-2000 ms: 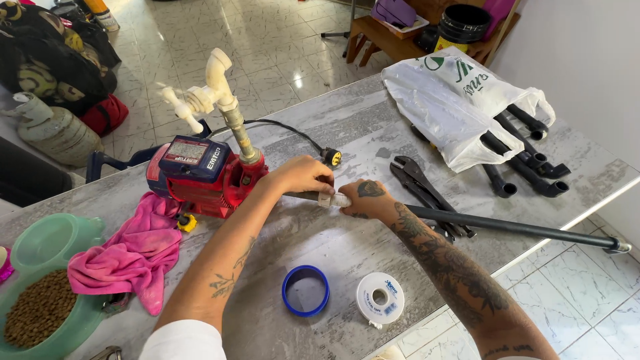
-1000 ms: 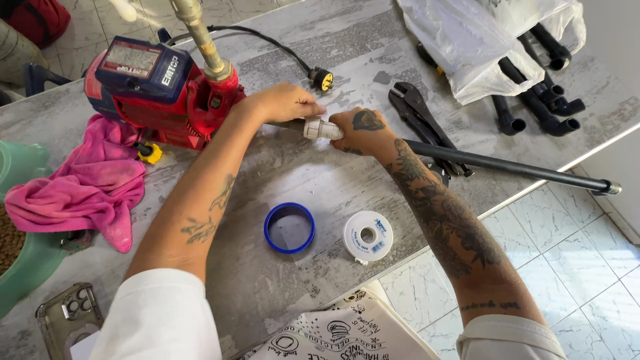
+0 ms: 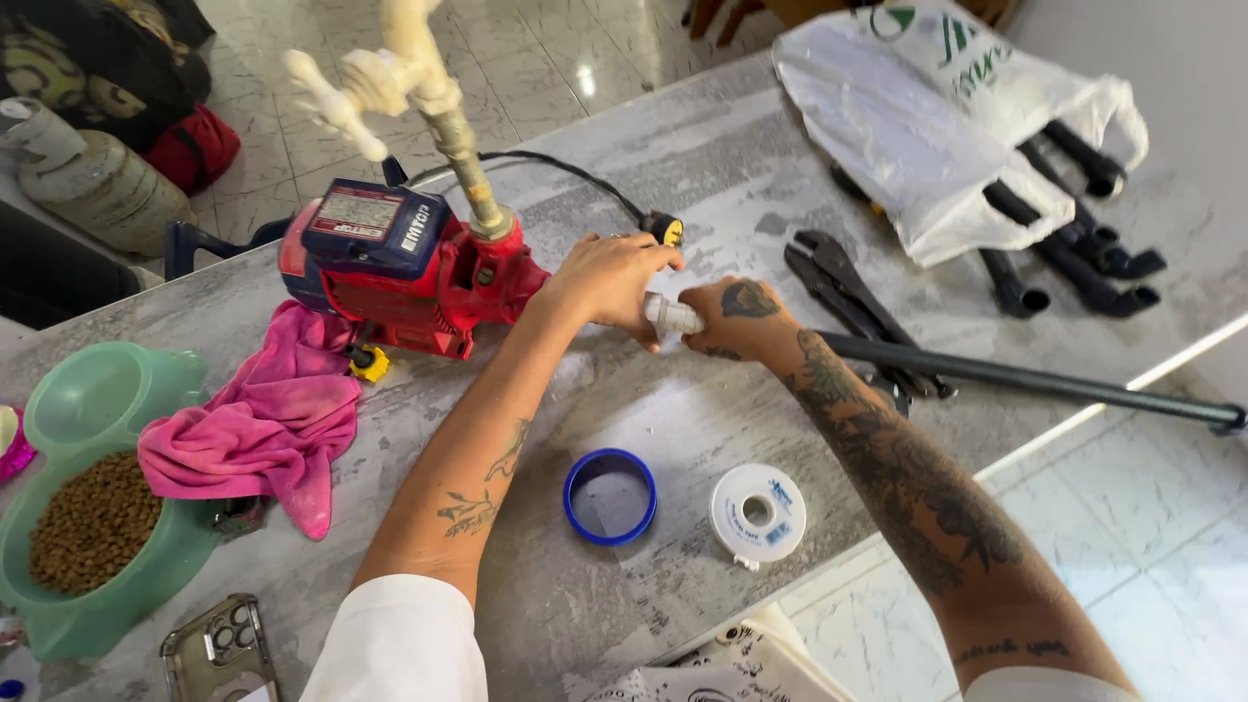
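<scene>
A red and blue Emtop water pump (image 3: 419,263) rests on the grey table, with a cream plastic pipe and valve rising from its top. My left hand (image 3: 616,285) is curled around the pump side of a whitish pipe fitting (image 3: 671,316). My right hand (image 3: 733,318) grips the fitting's other end, where a long black pipe (image 3: 985,370) runs off to the right; its join to the fitting is hidden in my hand. Nearer the front edge lie a white roll of thread seal tape (image 3: 758,515) and a blue ring-shaped cover (image 3: 610,497). Black locking pliers (image 3: 858,302) lie behind the pipe.
A white plastic bag (image 3: 916,127) with black pipe elbows is at the back right. A pink cloth (image 3: 273,419) overlaps a green pet bowl (image 3: 97,390) holding kibble. A phone (image 3: 222,648) lies front left. The pump's black cable (image 3: 575,173) ends in a yellow-faced plug.
The fingers of my left hand have spread and shifted over the fitting's pump side. My right hand keeps its grip. The view has swung about between frames.
</scene>
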